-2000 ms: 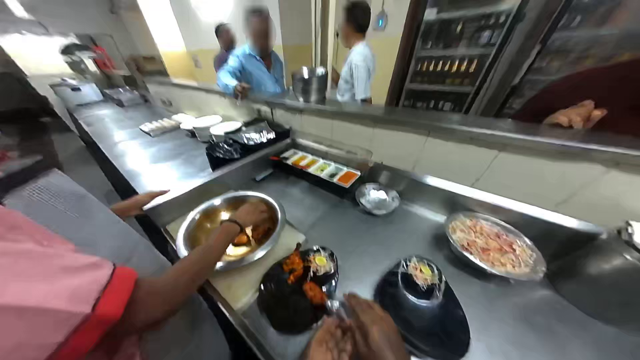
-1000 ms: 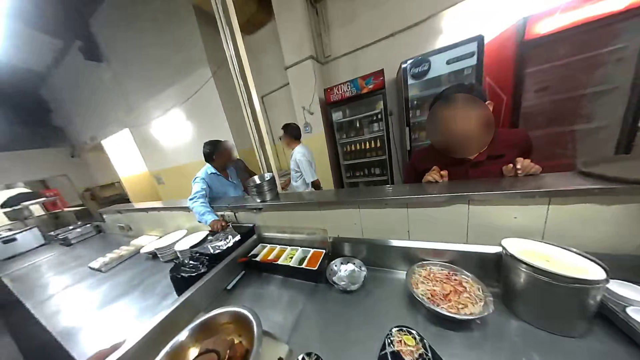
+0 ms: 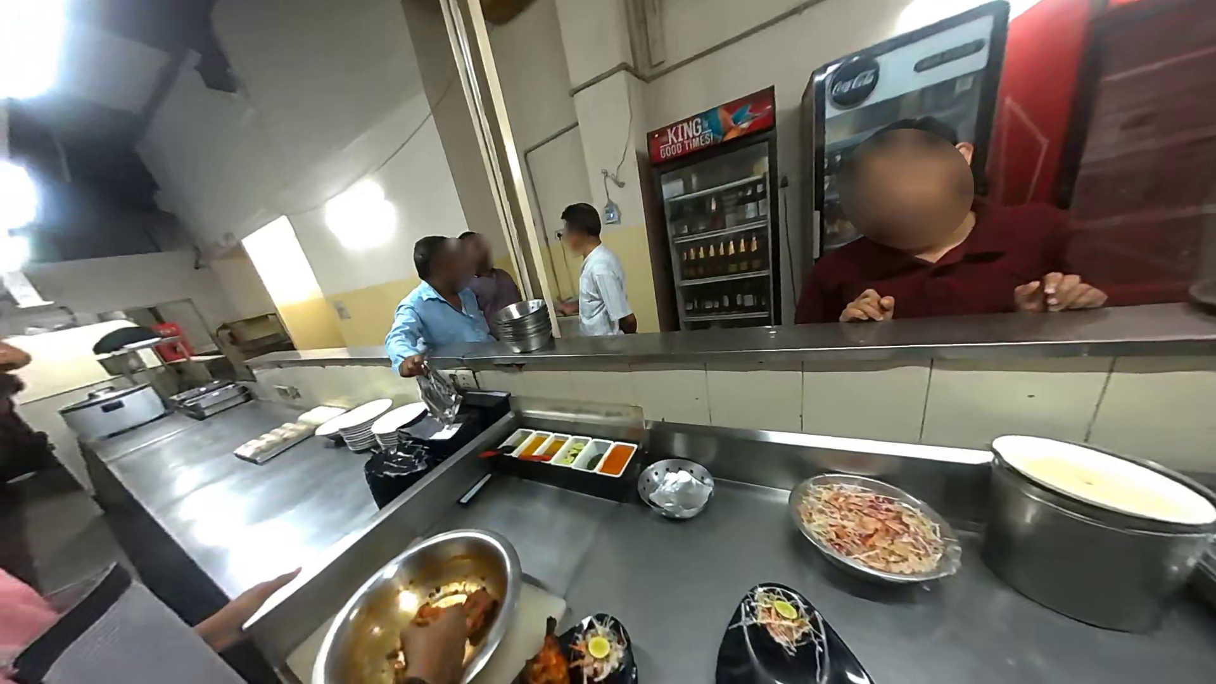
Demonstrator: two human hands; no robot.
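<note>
Neither of my hands is in view. Below me on the steel counter, a black plate (image 3: 617,665) holds reddish cooked meat (image 3: 548,660) beside shredded salad with a lemon slice (image 3: 598,647). Another black plate (image 3: 750,655), to its right, carries shredded salad (image 3: 781,617) with a lemon slice. At lower left, a co-worker's hand (image 3: 437,646) reaches into a steel bowl (image 3: 508,560) of reddish, sauced food. The bowl overlaps a pale board (image 3: 541,608). Shredded salad fills a steel dish (image 3: 860,527) farther back.
A black holder with sauce trays (image 3: 570,451) and a perforated steel bowl (image 3: 676,486) stand near the back. A large steel pot (image 3: 1092,560) is at right. Beyond the ledge (image 3: 855,334) is a person in dark red. Stacked plates (image 3: 356,423) stand at left.
Two hands at the lower middle, by the black plates, have gone out of view. The view has tilted up. The person in blue has raised a clear object from the black container.
</note>
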